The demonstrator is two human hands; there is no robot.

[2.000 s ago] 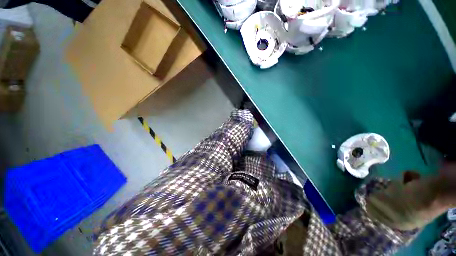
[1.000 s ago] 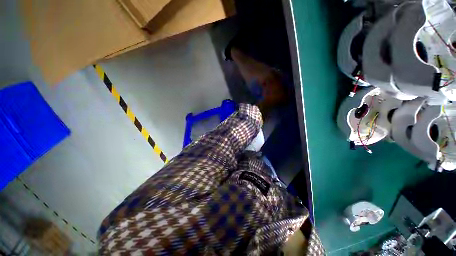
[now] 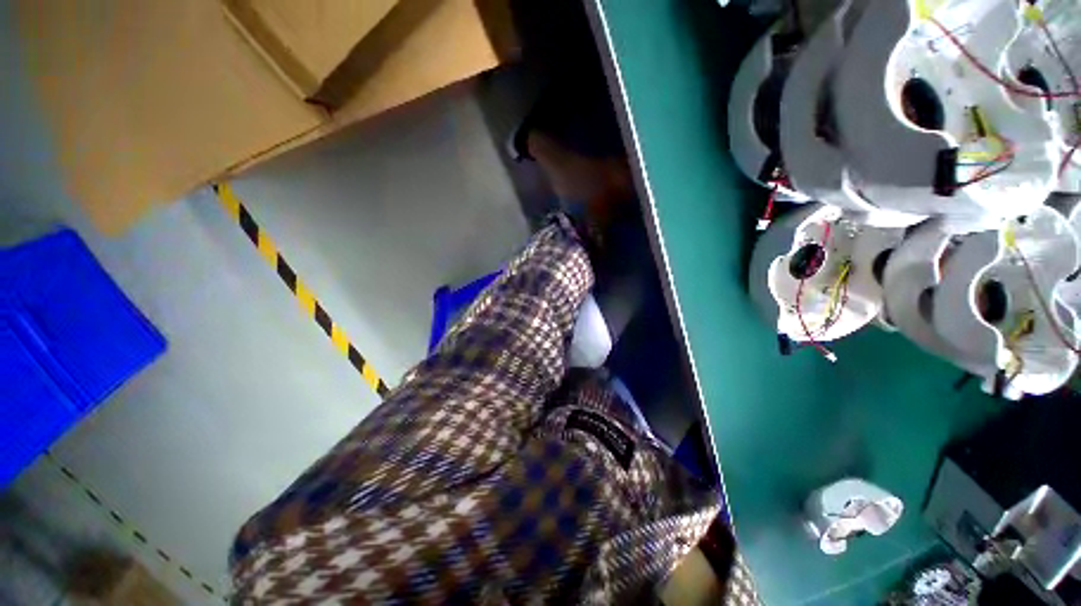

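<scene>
A single white motor housing [image 3: 854, 515] lies on the green bench [image 3: 759, 414] at the lower right. White motor units [image 3: 830, 272] with dark centre holes and red, yellow and black wires stand closely stacked at the upper right. My left sleeve reaches up beside the bench edge. A dim brownish shape past its cuff may be my left hand [image 3: 579, 178]; its fingers and any hold are lost in shadow. My right hand is not in view; only part of the clothing shows at the bottom edge.
A brown cardboard box [image 3: 154, 107] stands at the upper left. A blue crate [image 3: 71, 343] is on the floor at left, near black-and-yellow floor tape [image 3: 285, 272]. Another blue edge [image 3: 456, 305] shows behind my sleeve. A silver-grey metal device [image 3: 1043, 533] is at the lower right.
The view has swung from the lone housing to the wired stacks, then shifted slightly. My right hand and forearm have left the picture. The lone housing appears lower.
</scene>
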